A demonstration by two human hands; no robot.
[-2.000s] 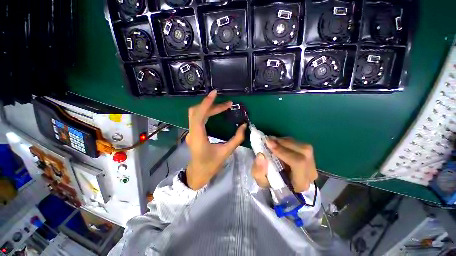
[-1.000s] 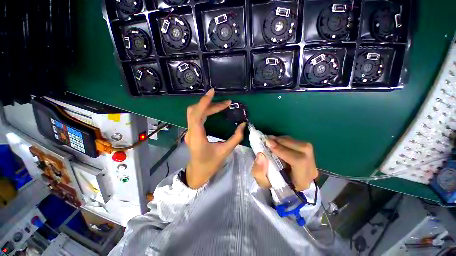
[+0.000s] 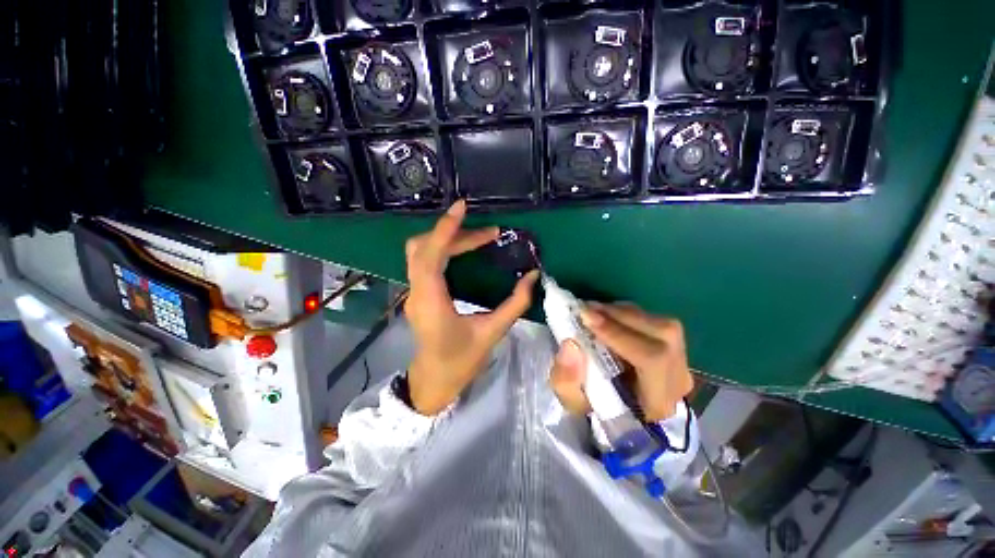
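Observation:
My left hand holds a black disc, a speaker unit, between thumb and a finger over the green mat, just below the black blister tray. The disc has a small white-outlined rectangle near its upper edge. My right hand grips the white glue syringe like a pen, its fine tip at the disc's right edge beside my left thumb. Its rear end has a blue adapter with a thin hose. The tray pockets hold similar discs; the pocket above my left hand is empty. Any glue is too small to see.
Stacked shiny black trays stand at upper left. A white machine with a dark control panel and red and green buttons is at lower left. A white sheet of small metallic pieces and a blue box are at right.
Both hands keep nearly the same pose, with the syringe tip still at the disc's right edge. The view has shifted slightly.

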